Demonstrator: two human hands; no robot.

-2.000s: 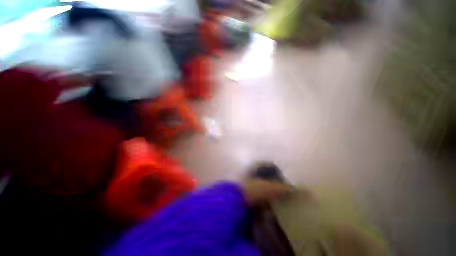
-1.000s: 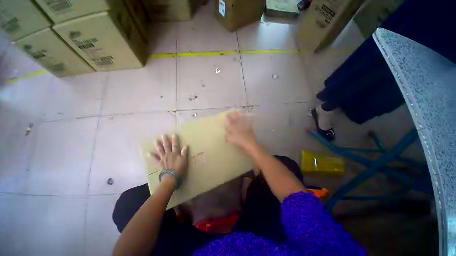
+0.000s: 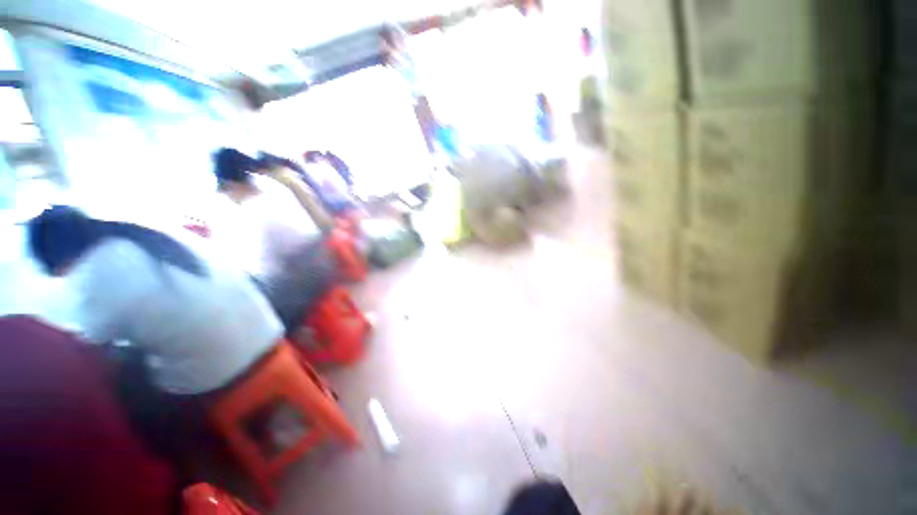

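Neither of my hands can be made out. A blurred tan patch point(image 3: 669, 499) is cut off by the bottom edge; I cannot tell whether it is the carton or part of a hand. A dark rounded shape point(image 3: 543, 497), which looks like my knee, shows beside it at the bottom edge.
A tall stack of closed printed cartons point(image 3: 739, 191) stands on the right. Several people sit on the left, one in a pale top point(image 3: 176, 312) on an orange stool point(image 3: 287, 412). A dark red garment point(image 3: 75, 422) is at the lower left. A small white object point(image 3: 383, 425) lies on the floor.
The view has swung up and away from my lap. My two hands and the flat carton top beneath them have left the picture; seated people, stools and the tall carton stack now show.
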